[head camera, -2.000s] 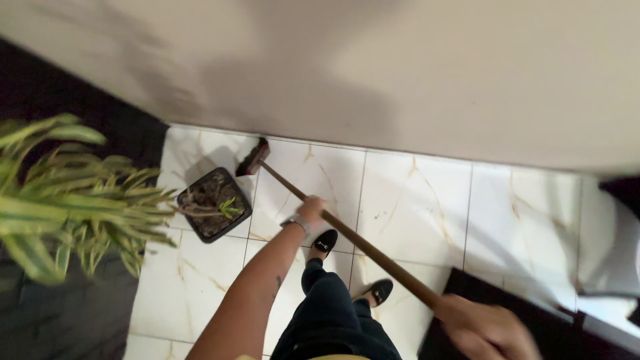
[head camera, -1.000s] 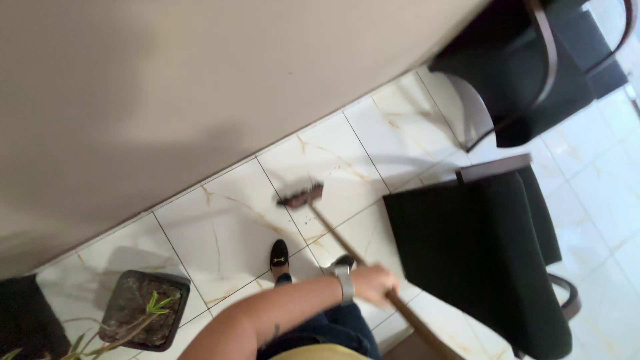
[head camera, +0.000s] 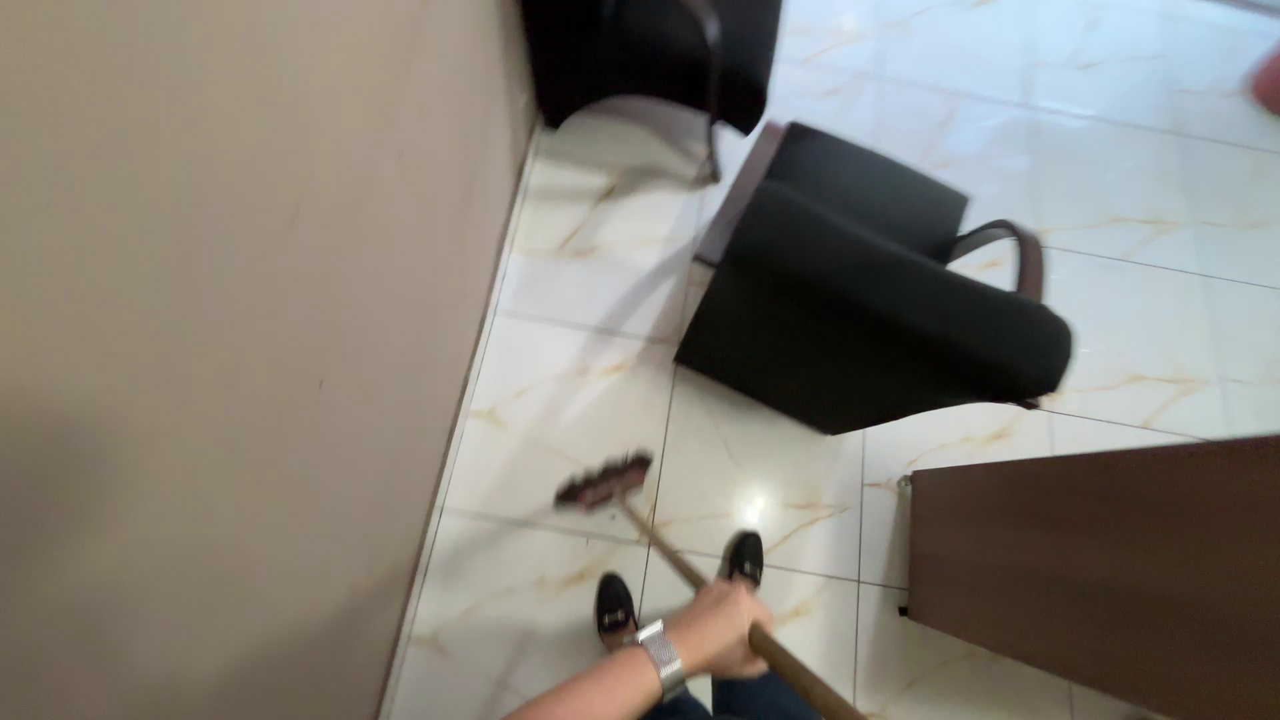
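Note:
My left hand (head camera: 722, 625), with a metal-banded watch (head camera: 661, 658) on its wrist, is closed around the wooden handle of a broom (head camera: 662, 545). The handle slants from the lower right up to the broom head (head camera: 604, 481), which has dark bristles and lies on the white tiled floor (head camera: 560, 390), in front of my two black shoes (head camera: 615, 605). The lower end of the handle leaves the view at the bottom edge. My right hand is outside the view.
A beige wall (head camera: 250, 300) runs along the left. A black armchair (head camera: 860, 310) stands ahead to the right, and another black chair (head camera: 650, 50) is beyond it, against the wall. A brown wooden piece of furniture (head camera: 1100, 570) on casters is at the lower right.
The view has turned strongly to the right, and the potted plant has left it. The broom head has moved along the floor, away from the plant seen earlier. My right hand, seen two seconds ago, has gone from view.

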